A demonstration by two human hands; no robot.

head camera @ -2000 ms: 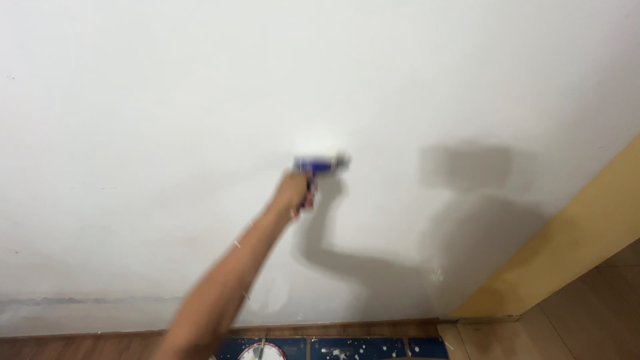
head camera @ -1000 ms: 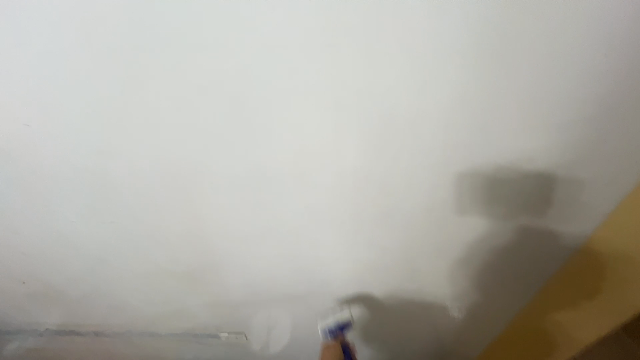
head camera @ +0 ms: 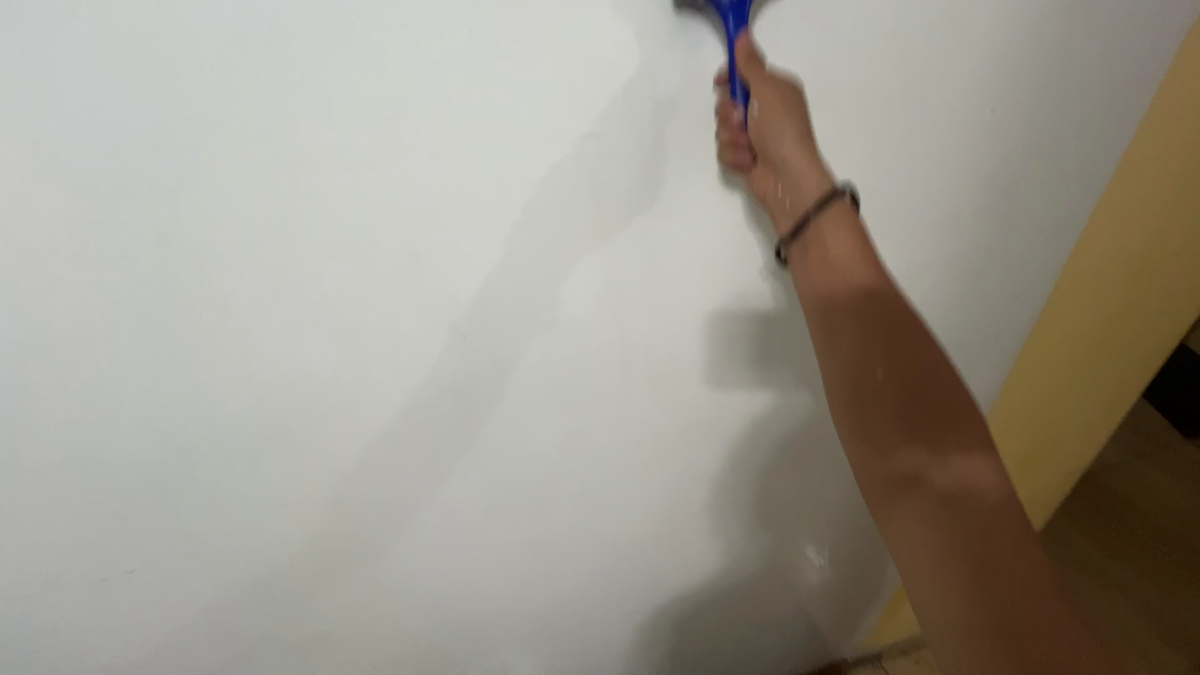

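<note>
My right hand (head camera: 764,117) is closed around the handle of a blue hand tool (head camera: 738,19), near the top of the view and right of centre. The tool points upward against a white wall (head camera: 375,234). Its wide, dark-looking head is cut off by the top edge, so its exact kind cannot be told. A thin dark band (head camera: 814,220) circles my right wrist, and small white specks dot the skin. My forearm reaches up from the lower right. My left hand is out of view.
A yellow wall edge or trim (head camera: 1092,300) slants along the right side, with brown floor (head camera: 1125,544) beyond it. A dark object (head camera: 1177,389) stands at the far right. Shadows fall across the wall.
Two seconds ago an arm from the lower left held the blue tool; now my right hand holds it. The tool has gone from low on the wall to higher up. The view has shifted.
</note>
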